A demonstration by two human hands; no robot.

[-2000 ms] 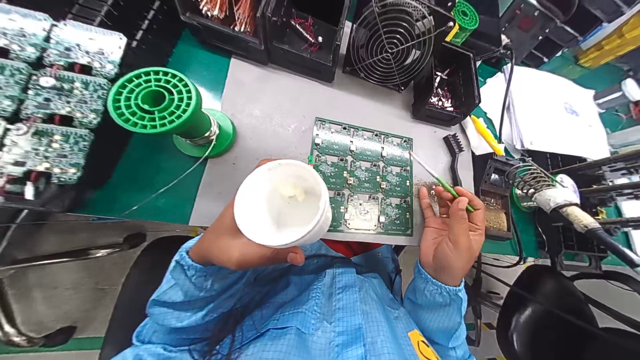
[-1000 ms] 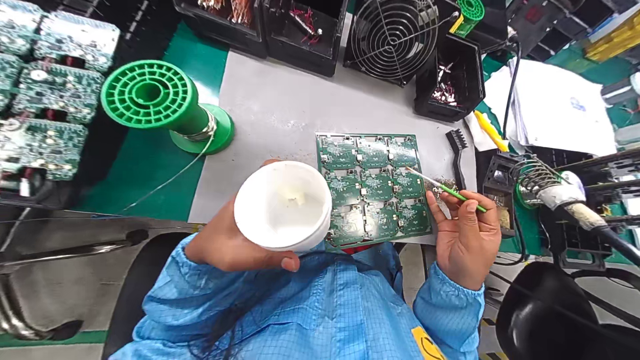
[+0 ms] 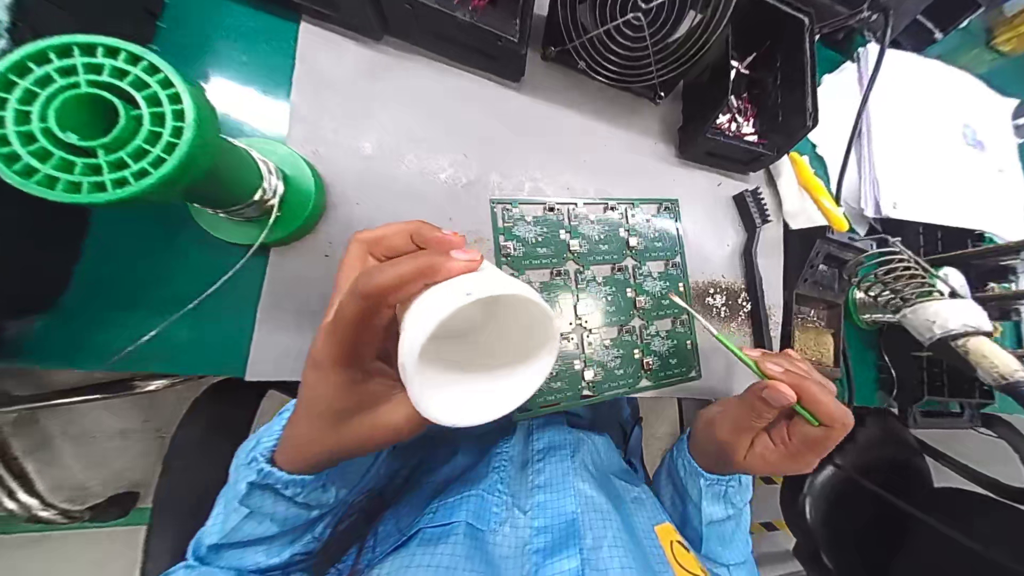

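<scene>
My left hand [image 3: 376,344] grips a round white plastic tub [image 3: 478,352], its open mouth tilted toward the camera. Behind and to the right of the tub, a green panel of several joined circuit boards [image 3: 604,296] lies on the grey mat, its lower left part hidden by the tub. My right hand [image 3: 772,416] holds a thin green-handled brush [image 3: 740,356] between thumb and fingers. The brush tip is over the right side of the panel; whether it touches cannot be told. A black anti-static brush [image 3: 754,264] lies to the panel's right.
A green solder wire spool [image 3: 264,192] stands on the left. Black bins [image 3: 748,88] and a fan with a wire guard [image 3: 640,36] line the mat's far side. At the right are a soldering iron in a coiled holder [image 3: 900,280], a yellow-handled tool [image 3: 818,192] and papers [image 3: 936,136].
My left hand has tipped the white tub, which was more upright before. The circuit board panel sat straighter two seconds ago and has since turned slightly. The brush stays in my right hand.
</scene>
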